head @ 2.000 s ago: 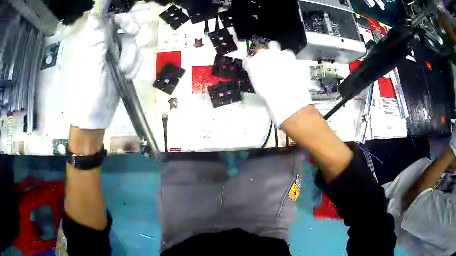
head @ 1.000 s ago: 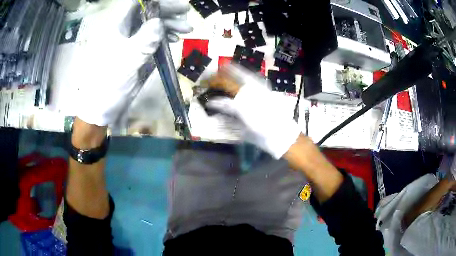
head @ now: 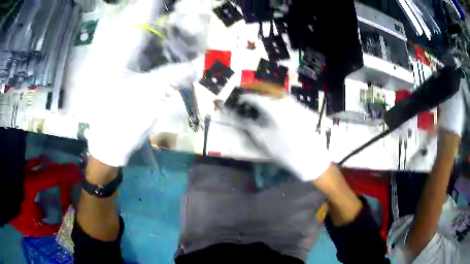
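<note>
My left hand (head: 129, 98), in a white glove, is shut on a silver-grey metal profile (head: 189, 105), whose lower end shows below the fingers; the grip is blurred. A thin yellow wire (head: 152, 30) shows at the fingers. My right hand (head: 283, 124), gloved with bare digits showing, holds a small black plate (head: 241, 105) over the bench; the plate is blurred and partly covered by the fingers. More black plates (head: 217, 77) lie on the white and red sheet between and beyond my hands.
A black electric screwdriver (head: 420, 100) points down-left at the right. A white-grey box (head: 384, 46) stands behind it. Profiles (head: 31, 46) are piled at far left. Another person's arm (head: 438, 170) reaches in at right. A red stool (head: 41, 191) is lower left.
My right hand has come from the black plates toward the left, now with a plate in it. The profile in my left hand has shifted. Another person's arm has reached up at the right.
</note>
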